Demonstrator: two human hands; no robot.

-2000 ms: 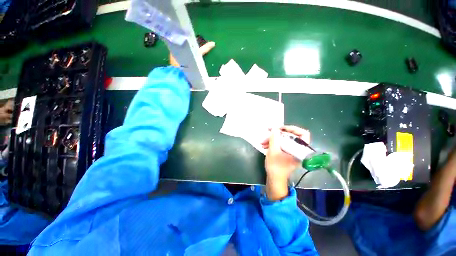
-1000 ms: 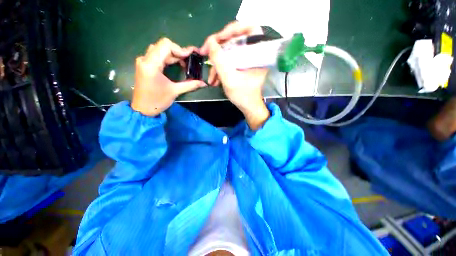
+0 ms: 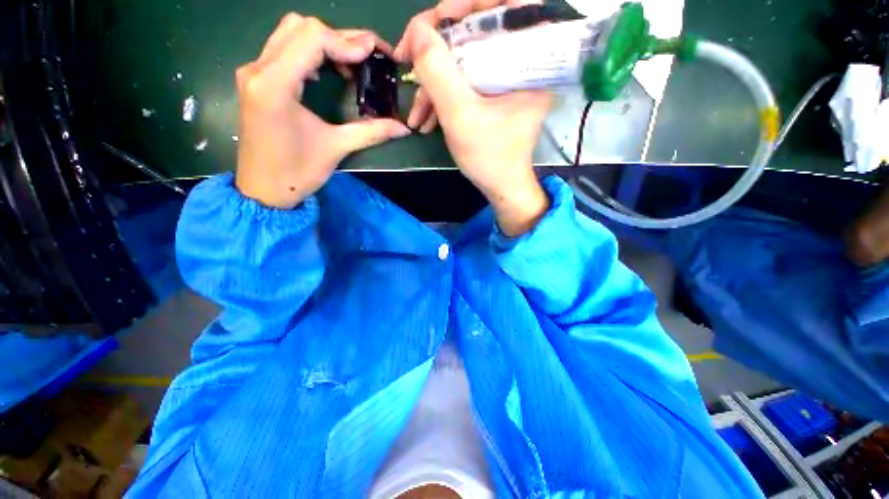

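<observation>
My left hand (image 3: 292, 112) is bare and holds a small black component (image 3: 378, 86) between thumb and fingers, above the green bench. My right hand (image 3: 487, 127) is shut on a whitish dispensing syringe (image 3: 531, 57) with printed text. The syringe lies nearly level, its thin brass-coloured tip (image 3: 407, 76) pointing left at the component's right side. Whether the tip touches is too small to tell. A green cap (image 3: 616, 51) sits on the syringe's rear, with a clear looped hose (image 3: 746, 175) running from it.
White paper (image 3: 666, 24) lies on the green bench (image 3: 195, 58) behind the syringe. A crumpled white tissue (image 3: 860, 117) is at the right edge. A dark tray (image 3: 44, 185) stands at left. Another person's blue sleeve (image 3: 780, 283) is at right. The bench's front edge runs below my hands.
My left hand came back from the far bench and now holds the component. The syringe came beside it. Over the last second, hands and syringe moved slightly up in the picture.
</observation>
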